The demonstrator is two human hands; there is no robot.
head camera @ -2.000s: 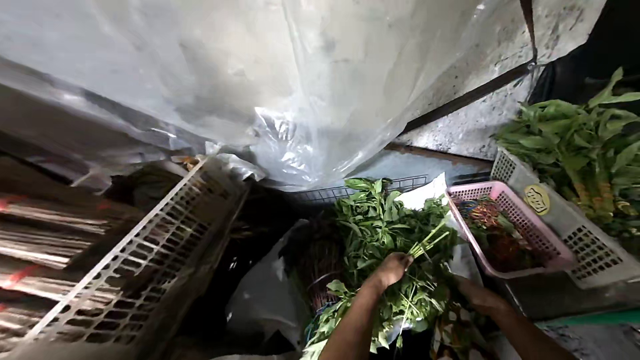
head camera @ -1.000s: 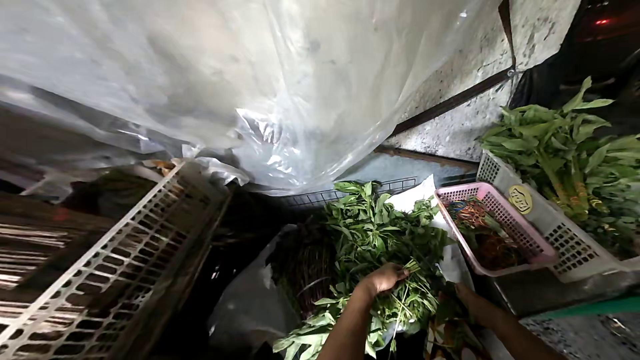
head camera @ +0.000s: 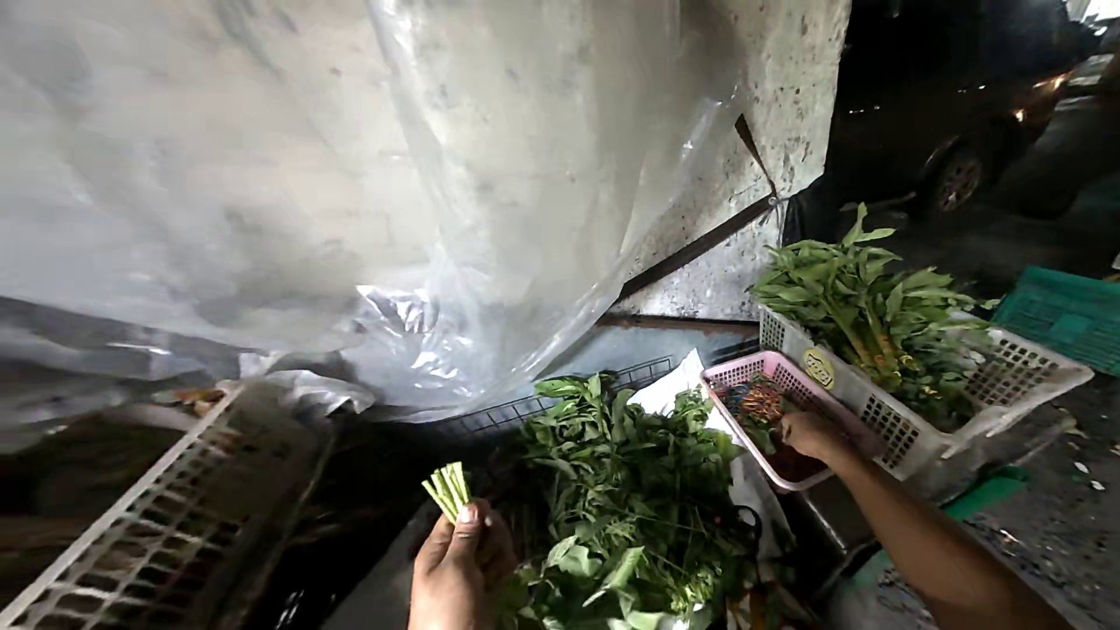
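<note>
My left hand (head camera: pixel 464 556) grips a small bunch of cut green stems (head camera: pixel 448 490), their ends pointing up; most of the bunch below is hidden by the hand. To its right lies a heap of leafy greens (head camera: pixel 630 472). My right hand (head camera: pixel 809 435) reaches into a pink plastic basket (head camera: pixel 770 359) that holds a tangle of colored rubber bands (head camera: pixel 757 401) and some leaves. Its fingertips are partly hidden, so whether they hold anything cannot be told.
A white plastic crate (head camera: pixel 901 429) with upright bundles of leafy greens (head camera: pixel 866 306) stands beside the pink basket. At lower left is another plastic crate (head camera: pixel 166 507). Clear plastic sheeting (head camera: pixel 525 219) hangs behind. A green crate (head camera: pixel 1063 319) and a parked vehicle (head camera: pixel 936 140) are at right.
My left hand has moved left, off the heap of greens, and now holds a bunch of stems. My right hand has moved from beside the heap into the pink basket. The view has swung right.
</note>
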